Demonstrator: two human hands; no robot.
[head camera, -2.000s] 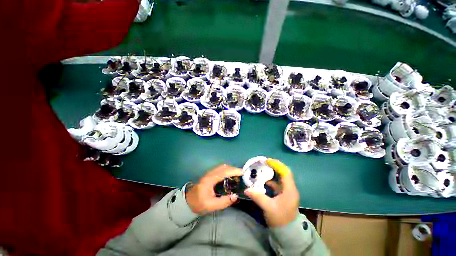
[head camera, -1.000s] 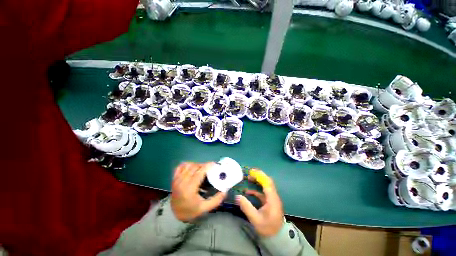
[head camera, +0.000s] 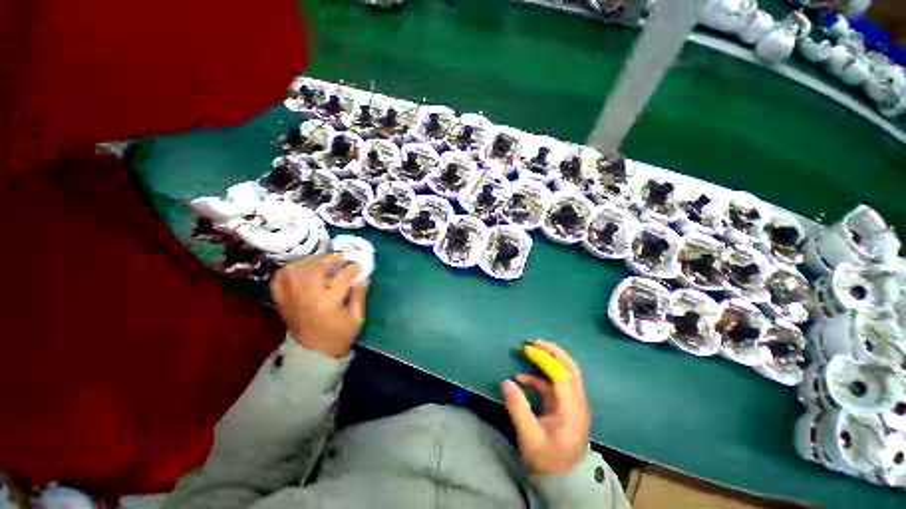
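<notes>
My left hand (head camera: 323, 301) is at the left of the bench, its fingers on a white housing (head camera: 354, 256) beside the pile of overlapping white housings (head camera: 268, 227). Dark parts and wires hang at the pile's left side. My right hand (head camera: 552, 418) is over the bench's front edge and holds a yellow-handled tool (head camera: 546, 363) along the index finger. The thumb is apart from the fingers. The tool's tip is not clear.
Rows of filled white housings (head camera: 566, 217) stand along the back of the green bench (head camera: 447, 328). Stacked white housings (head camera: 856, 383) are at the far right. A pale post (head camera: 646, 75) rises behind. A person in red clothing (head camera: 119, 328) is close at left. A cardboard box (head camera: 685, 494) lies below right.
My left hand has moved left with the white housing from in front of me to the pile. My right hand has parted from it, still with the yellow tool. The view has turned.
</notes>
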